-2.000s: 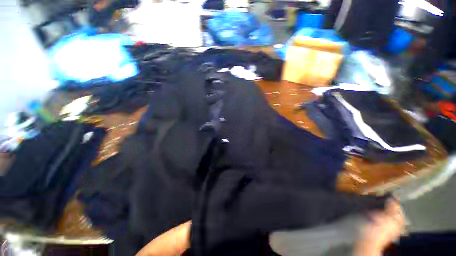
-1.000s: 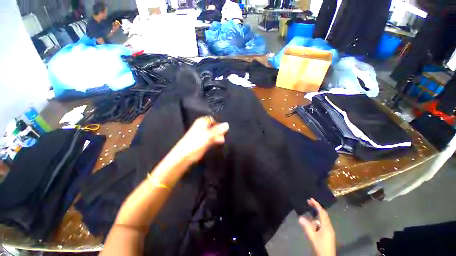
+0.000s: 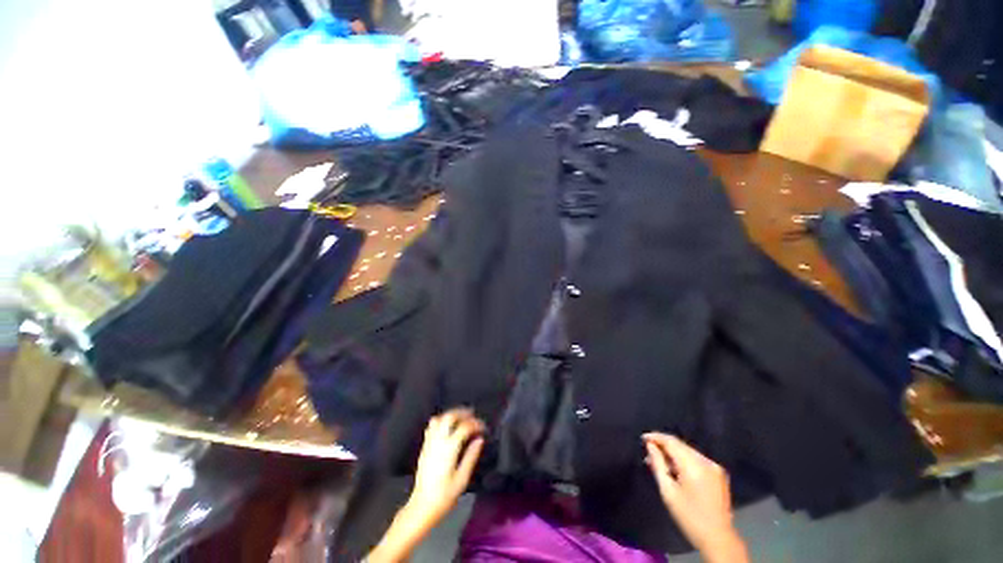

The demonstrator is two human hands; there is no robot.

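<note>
A black suit jacket (image 3: 660, 264) lies face up on the table, its collar end away from me and its near edge hanging toward my lap. Its front stands open, with shiny buttons along the right-hand front edge and wrinkled lining (image 3: 536, 412) showing between the fronts. My left hand (image 3: 448, 456) is on the lower left front, fingers bent. My right hand (image 3: 687, 484) is at the lower right front, fingers partly curled. Blur hides whether either hand pinches the cloth. Dark blue cloth shows under the jacket at both sides.
Folded dark garments (image 3: 215, 302) lie at the left with a yellow loop (image 3: 333, 210) behind them. Black strips (image 3: 401, 159) and a blue-white plastic bag (image 3: 335, 88) are at the back left. A cardboard box (image 3: 845, 116) is at the back right. White-striped folded garments (image 3: 935, 275) are at the right edge.
My left hand has moved from the jacket's upper front down to its lower left front. My right hand is now over the lower right front. The jacket front lies flatter and open. The view has shifted.
</note>
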